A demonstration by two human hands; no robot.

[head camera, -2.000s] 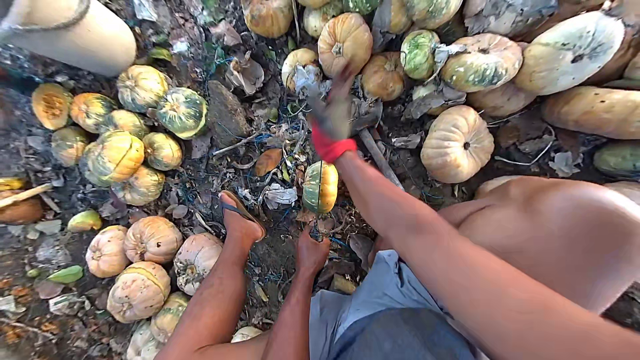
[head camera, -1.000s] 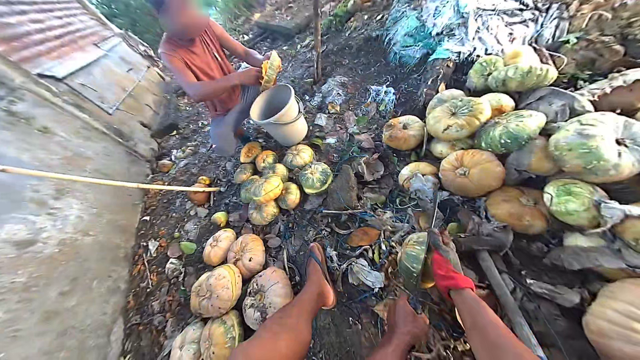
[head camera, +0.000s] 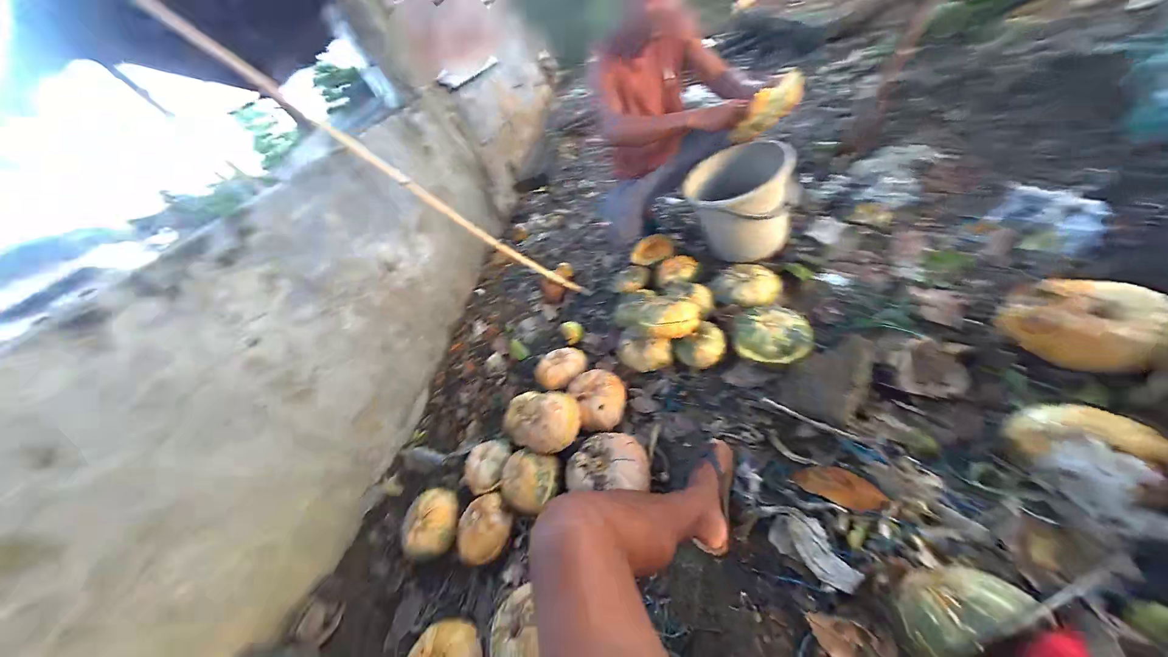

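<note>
At the bottom right edge, a scrap of red glove on my right hand [head camera: 1054,642] shows beside a green-and-cream pumpkin [head camera: 963,607]. A thin greyish strip, perhaps a blade, lies across the pumpkin's right side; the blur leaves this unsure. The fingers and any grip of my right hand are hidden by the frame edge. My left hand is outside the view. My bent knee [head camera: 584,547] and sandalled foot [head camera: 716,497] are left of that pumpkin, with a brown dry leaf [head camera: 839,488] between foot and right edge.
Whole pumpkins [head camera: 542,422] lie left of my foot; more pumpkins [head camera: 772,335] sit beyond, near a pale bucket [head camera: 744,205]. Another person [head camera: 643,119] crouches there holding a pumpkin piece [head camera: 769,107]. A concrete wall [head camera: 228,392] and a bamboo pole [head camera: 401,178] stand left. Larger pumpkins [head camera: 1086,324] lie right.
The view has swung left and up. My left hand, earlier beside the green pumpkin, has gone out of view, and my red-gloved right hand is now almost wholly cut off.
</note>
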